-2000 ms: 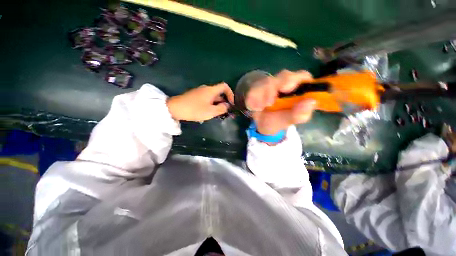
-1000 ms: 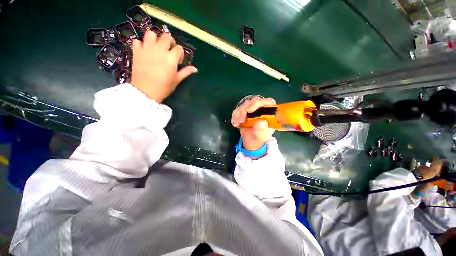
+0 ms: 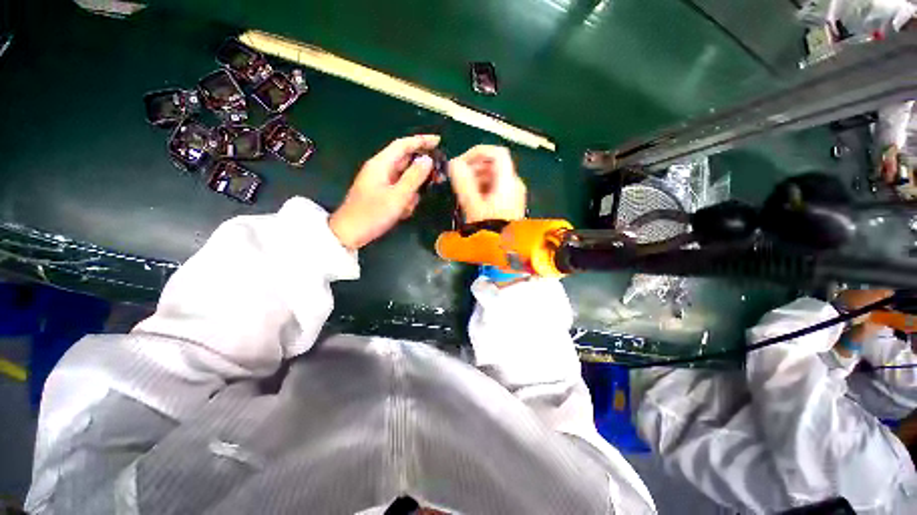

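Note:
My left hand (image 3: 387,191) holds a small dark housing (image 3: 436,171) in its fingertips, partly hidden by the fingers. My right hand (image 3: 489,185) is raised beside it, its fingertips close to or touching the housing; which cannot be told. The orange electric screwdriver (image 3: 503,245) lies across the right palm and wrist, its black cable end pointing right. A blue band shows at the right wrist. A pile of dark square housings (image 3: 239,143) lies on the mat at the left.
A pale-yellow strip (image 3: 397,89) crosses the green mat, with one single housing (image 3: 484,77) beyond it. At right are a metal rail (image 3: 744,109), a round mesh-faced unit (image 3: 649,209), clear plastic, the thick black cable and a neighbour's white sleeves (image 3: 794,347).
My left hand has come back from the pile to the middle, now with a housing. My right hand has risen to meet it, and the screwdriver has shifted left, lower in the hand.

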